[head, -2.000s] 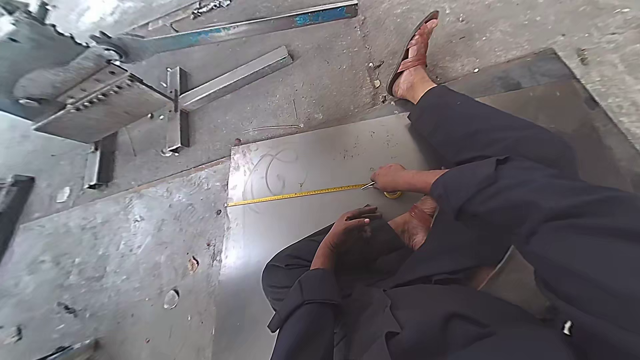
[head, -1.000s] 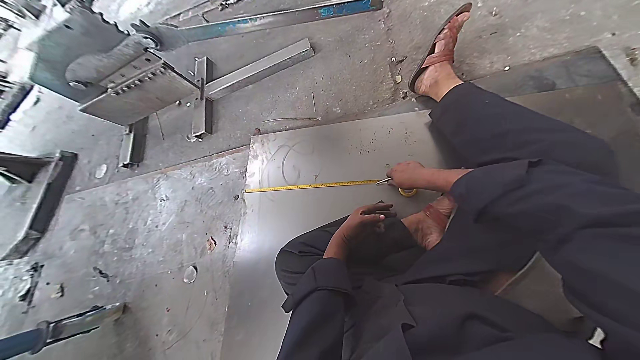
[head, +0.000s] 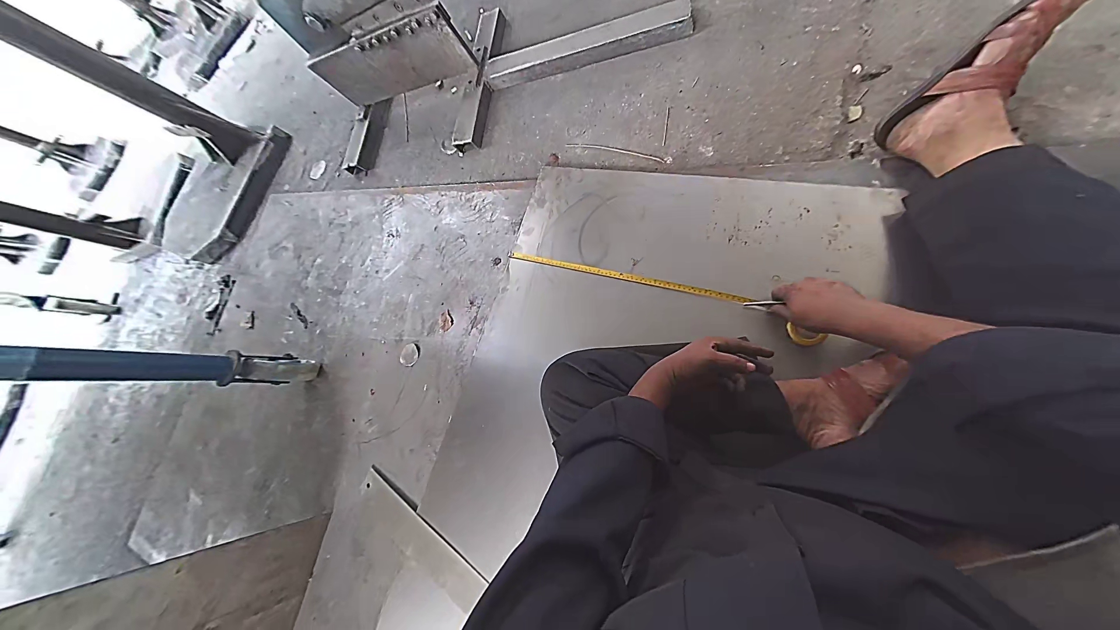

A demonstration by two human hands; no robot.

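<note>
A yellow tape measure blade [head: 634, 278] lies extended across a grey metal sheet [head: 691, 219], its far end at the sheet's left edge. My right hand [head: 818, 304] rests at the other end of the blade, gripping a thin pointed metal tool [head: 764, 304] whose tip touches the tape. Just below that hand sits the yellow tape case [head: 805, 334], partly covered. My left hand [head: 713, 360] is over my bent knee, fingers apart, with nothing seen in it. Faint curved marks show on the sheet near its left end.
A hand-lever shear [head: 402, 52] on steel feet stands at the top, beside a metal bar [head: 595, 39]. From the left a blue-handled metal tool [head: 276, 368] reaches in. Another sheet piece [head: 420, 542] lies at the bottom. My sandalled foot [head: 962, 114] is at top right.
The view has shifted and turned, bringing more of the left side into sight. Both hands stay in much the same places relative to the sheet, and the tape is still extended.
</note>
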